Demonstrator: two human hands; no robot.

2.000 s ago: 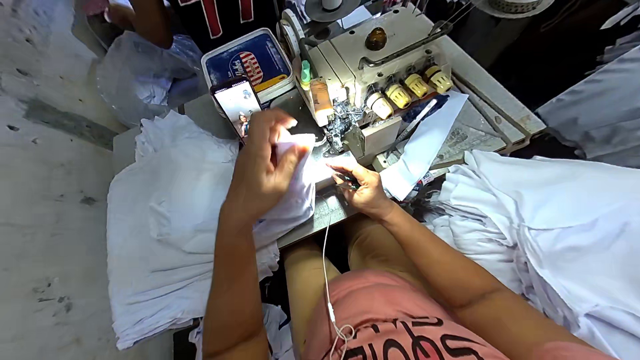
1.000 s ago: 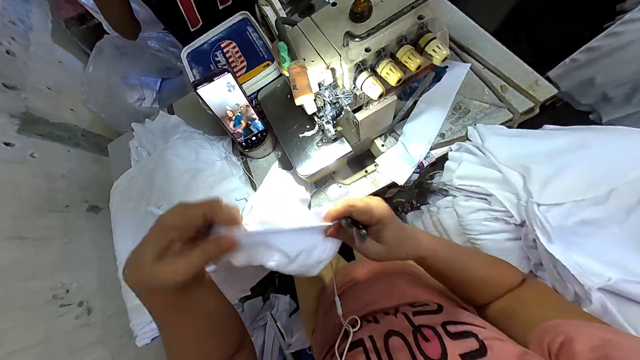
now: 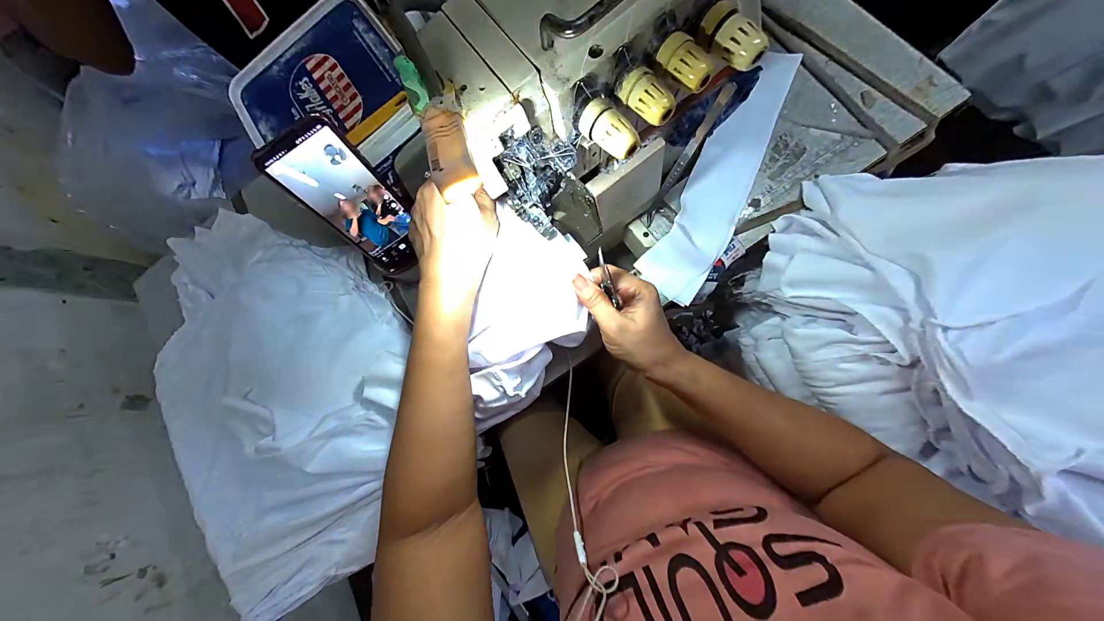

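A white fabric piece (image 3: 526,289) lies on the bed of an overlock sewing machine (image 3: 625,185), under the lit needle area. My left hand (image 3: 453,233) rests on the fabric's left part near the presser foot, fingers toward the machine; glare hides whether it pinches the cloth. In my right hand (image 3: 634,319) is a pair of small thread snips (image 3: 609,283), its points upward, beside the fabric's right edge. Thumb and fingertips of that hand are close to the cloth, and whether they touch it I cannot tell. Above the needle area sit several yellow tension dials (image 3: 649,95).
Left of the machine, a smartphone (image 3: 341,194) leans before a blue-lidded tub (image 3: 332,73). White fabric is heaped at left (image 3: 285,405) and right (image 3: 975,302). A white strip (image 3: 733,181) lies across the machine table. An earphone cord (image 3: 569,457) hangs over my lap. Another person's arm (image 3: 82,34) shows top left.
The fabric, held up between both hands over my lap a second ago, now lies on the machine bed. My left hand has moved forward to the needle area. The snips stay in my right hand.
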